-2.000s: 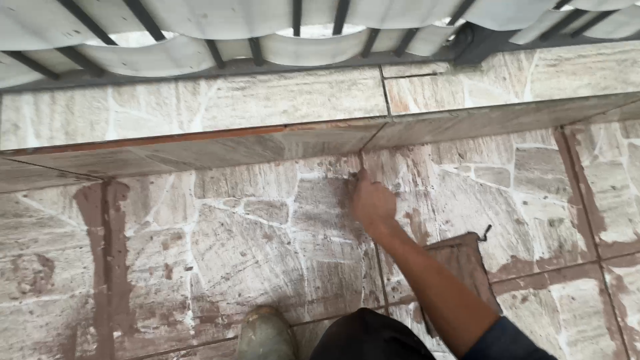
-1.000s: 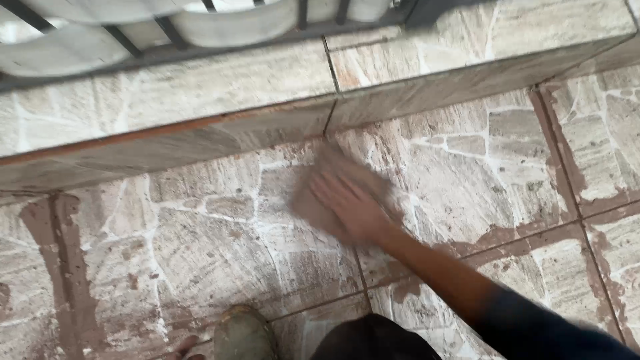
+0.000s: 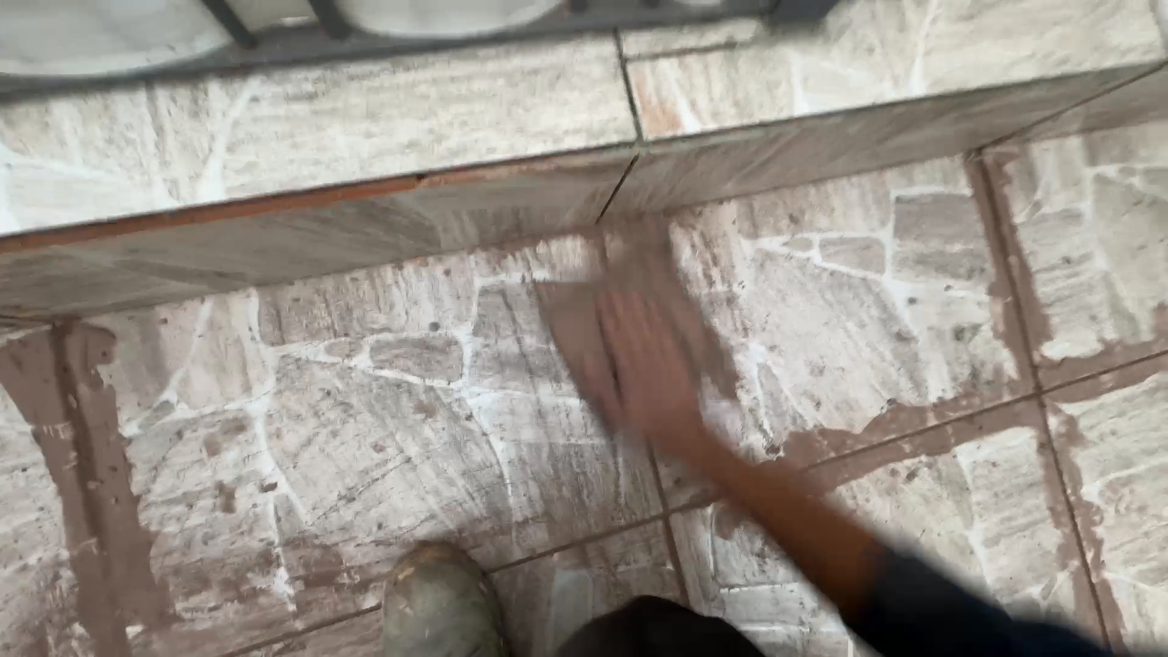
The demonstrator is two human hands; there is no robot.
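Observation:
My right hand presses flat on a brown cloth, blurred by motion, over the stone-patterned floor tiles. The cloth lies across a tile joint close to the foot of the tiled step. Brownish grout is smeared broadly along the joint at the left, and more grout borders the joints at the right. The joint below my hand looks narrow, with little smear beside it. My left hand is out of view.
A tiled step with an orange-brown exposed edge runs across above the floor. Dark metal bars with pale rounded shapes stand behind it. A worn boot is at the bottom, beside a dark rounded shape.
Two seconds ago my right hand was at the joint by the step, with the cloth lying on the floor near my forearm. Since then the hand has come onto the cloth, which has moved to the joint.

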